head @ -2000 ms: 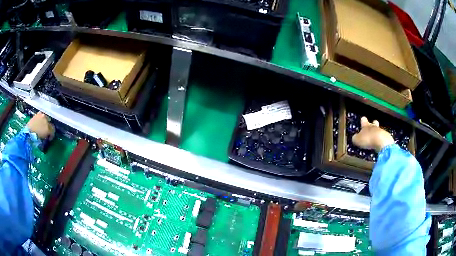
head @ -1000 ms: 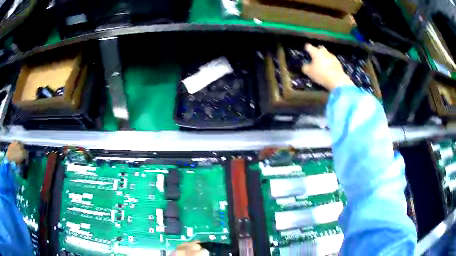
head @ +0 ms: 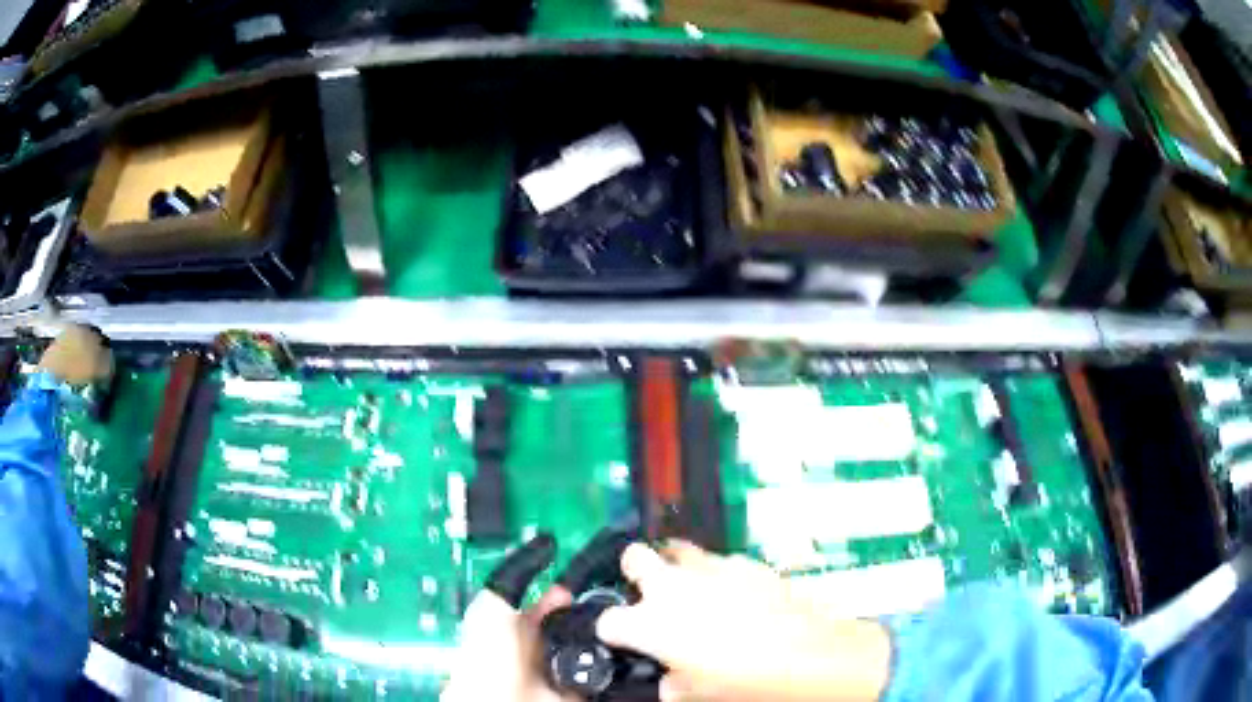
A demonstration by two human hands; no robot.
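Note:
My left hand (head: pixel 497 647) is at the bottom centre, cut off by the lower edge, with black finger cots on raised fingers. My right hand (head: pixel 735 617) reaches in from the right and meets it. Between them is a cluster of black capacitors (head: pixel 584 667), with round ends facing me; both hands grip the cluster. The hands are over the lower right of a green circuit board (head: pixel 398 480), which has dark blocks in an upright column (head: pixel 490 466) and black capacitors (head: pixel 240 617) along its near edge. Blur hides the exact finger contacts.
A right-hand board (head: pixel 961 480) carries silver-white heatsink bars (head: pixel 838 507). Red-brown carrier bars (head: pixel 662 432) separate boards. Behind the metal rail (head: pixel 453 322) are a cardboard capacitor tray (head: pixel 858 217), a black bin (head: pixel 604 254) and another tray (head: pixel 172 178). Another person's hand (head: pixel 76 357) is far left.
My right hand has left the cardboard tray and come down to the board. My left hand has entered from the bottom. They now meet around black capacitors. The view has swung right and shifted.

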